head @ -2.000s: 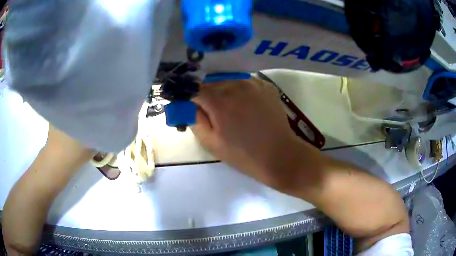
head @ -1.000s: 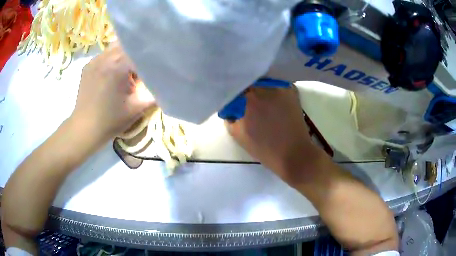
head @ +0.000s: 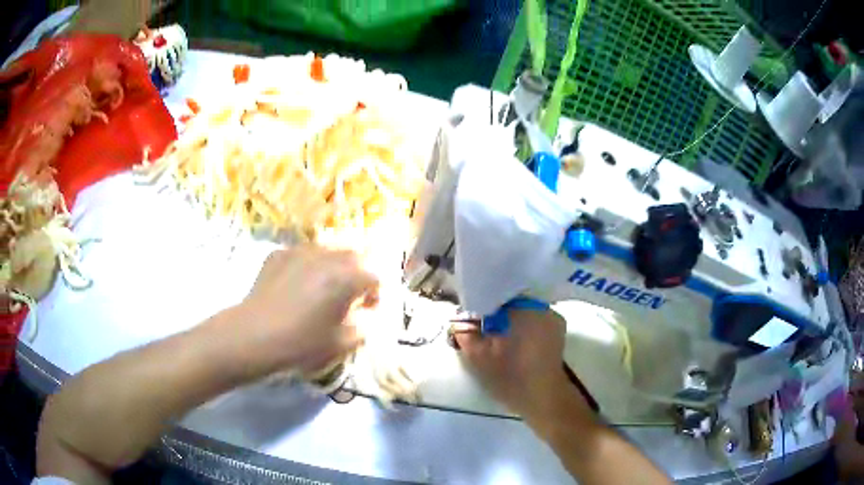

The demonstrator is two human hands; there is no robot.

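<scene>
My left hand (head: 308, 308) is closed around a cream cord tassel piece (head: 390, 371), left of the needle area (head: 417, 327). Its strands hang toward the table's front; glare blurs the fingertips. My right hand (head: 516, 355) is under the arm of the white-and-blue sewing machine (head: 616, 294), with its fingers by the needle area. Whether it holds anything cannot be told. A dark snips handle (head: 580, 386) shows partly beside the right wrist. A white cloth cover (head: 502, 232) hangs over the machine head.
A large pile of tassel pieces (head: 303, 156) with orange bits lies behind my left hand. A red plastic bag (head: 114, 123) with cream pieces is at the left. A green basket (head: 654, 85) and white thread stand discs (head: 729, 66) are behind the machine. A bobbin winder (head: 696, 417) is at the right.
The view has shifted up and back, showing the pile, red bag and basket. My left hand has moved close to the needle area with the strands. My right hand remains under the machine arm.
</scene>
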